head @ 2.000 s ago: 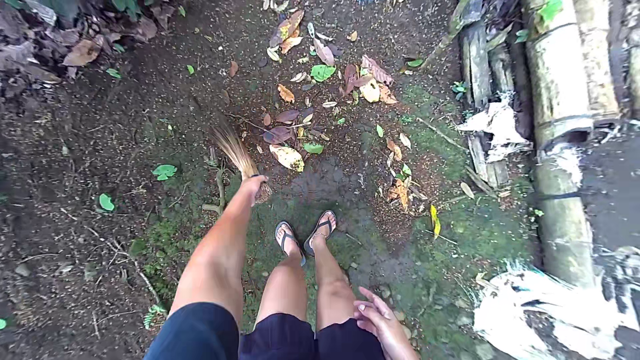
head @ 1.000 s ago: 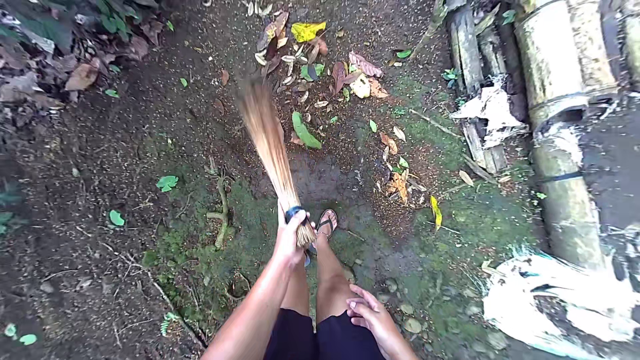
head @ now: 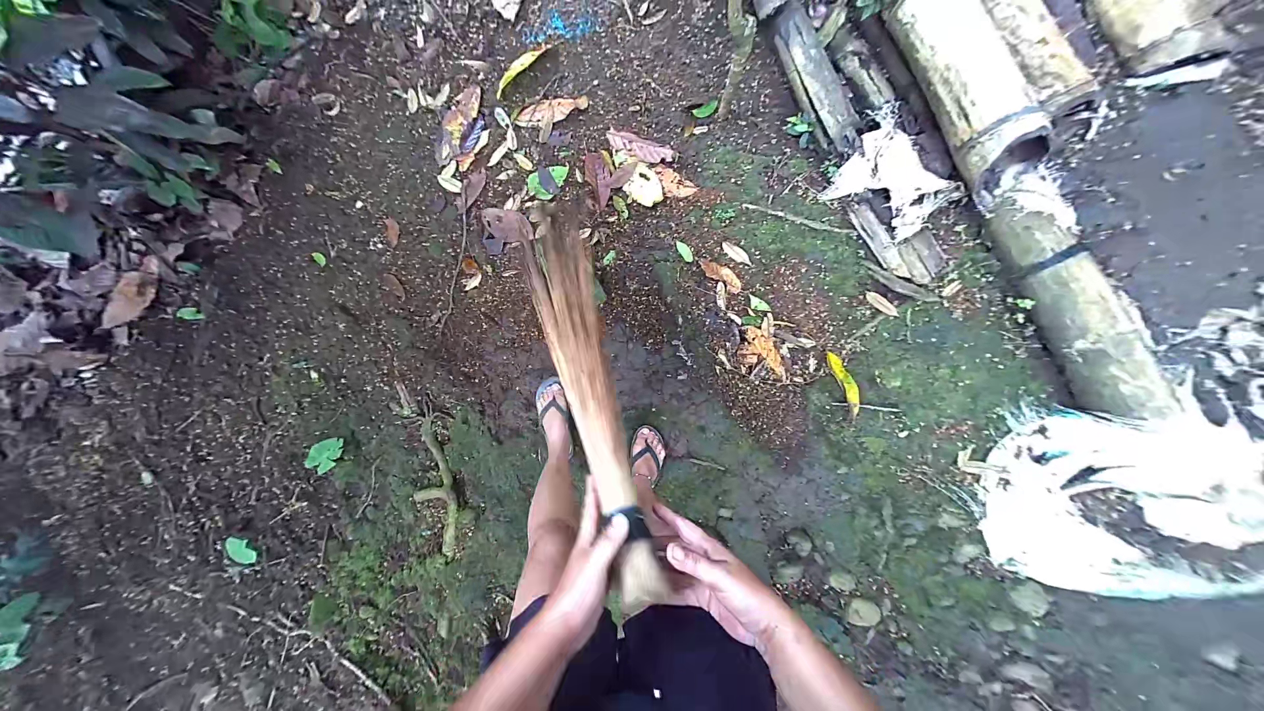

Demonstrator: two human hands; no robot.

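Note:
A stick broom of thin brown bristles, bound near its butt with a dark band, points away from me over my feet. My left hand holds it at the band from the left side. Close against the right side of the butt is my right hand, palm toward the broom and fingers loosely bent; whether it grips or only touches cannot be made out. Beyond the bristle tips, blurred, lie fallen leaves, among them a reddish leaf and a yellow one.
Bamboo poles and old wood pieces lie at the right, with a torn white sack nearer me. Leafy plants edge the upper left. A crooked root or stick lies on the mossy soil left of my legs.
The broom, low at the left two seconds ago, is now raised in front of my body. My right hand, apart from it earlier, has come in beside its butt.

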